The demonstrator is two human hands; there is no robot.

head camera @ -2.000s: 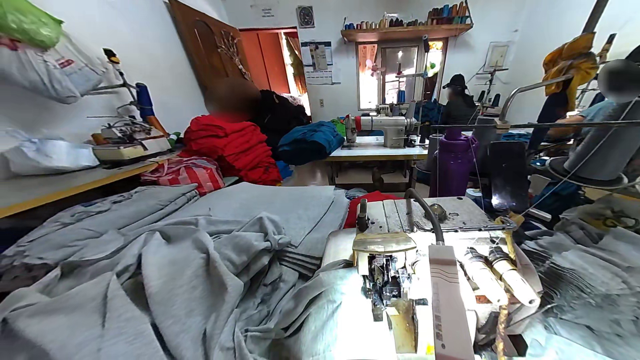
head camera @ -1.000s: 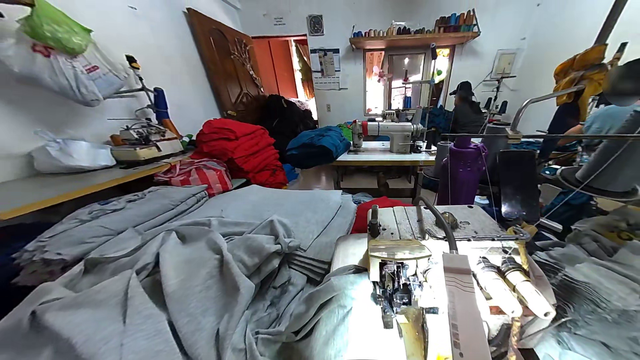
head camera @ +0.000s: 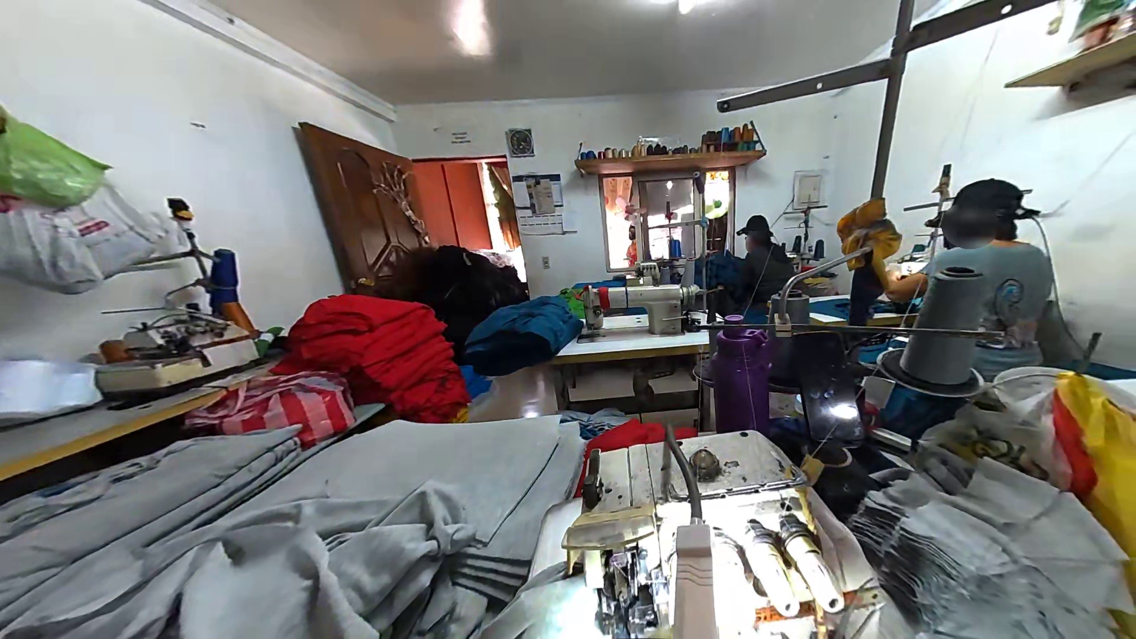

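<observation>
Neither my left hand nor my right hand shows in the head view, so what they hold or touch is hidden. At the bottom centre stands an overlock sewing machine (head camera: 728, 470), its front lit by a bright lamp. Grey fabric (head camera: 266, 568) lies loose and crumpled to its left, one part reaching the machine's front. Behind the crumpled cloth is a flat stack of grey fabric panels (head camera: 444, 453). More grey pieces (head camera: 994, 532) are heaped right of the machine. A large grey thread cone (head camera: 950, 319) stands on a holder at the right.
Beyond the machine are a purple bottle (head camera: 743, 382) and another sewing machine (head camera: 652, 306). Red folded cloth (head camera: 373, 355) and a blue bundle (head camera: 524, 333) sit left of centre. Another overlock machine (head camera: 177, 351) rests on the left table. Two people (head camera: 1003, 266) (head camera: 765, 266) work at the right and back.
The view has tilted up and shows more ceiling and the person at the right. The grey fabric and the machine have not plainly moved.
</observation>
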